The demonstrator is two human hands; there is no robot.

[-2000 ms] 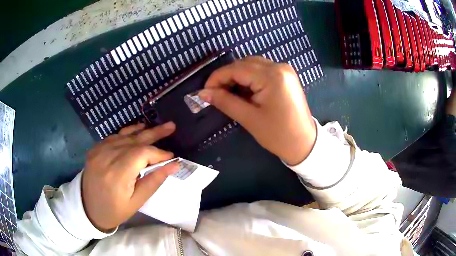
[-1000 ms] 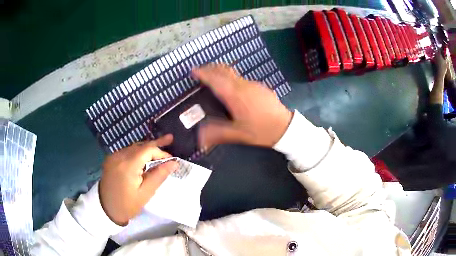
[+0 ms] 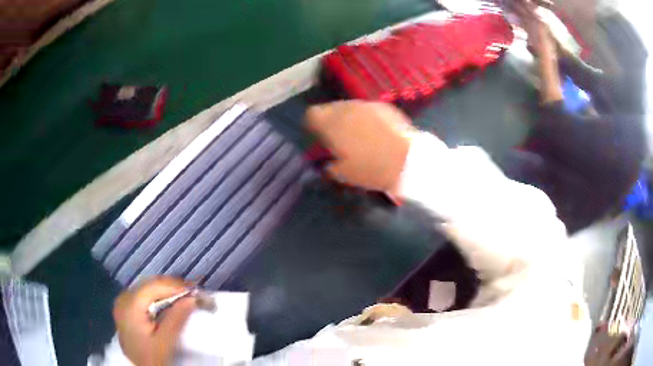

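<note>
My right hand (image 3: 361,146), blurred, is curled over a dark radio whose red edge (image 3: 319,152) shows beside the fingers; most of it is hidden. My left hand (image 3: 152,318) pinches the white label sheet (image 3: 222,325) at the bottom left, with a small silvery strip at its fingertips. A black radio back with a white label (image 3: 442,294) lies at the lower right, partly under my right sleeve. The dark sheet with pale rows (image 3: 204,204) lies flat between my hands, blurred.
A row of red radios (image 3: 422,57) stands at the upper right. One labelled radio (image 3: 130,106) lies beyond the pale edge strip (image 3: 93,182). Pale sheets (image 3: 30,325) lie at the far left. Another person's arm (image 3: 548,64) shows at the right.
The view has swung right. My right hand has left the labelled radio and moved toward the row, now gripping a radio. The labelled back now shows at the lower right. My left hand keeps the sheet.
</note>
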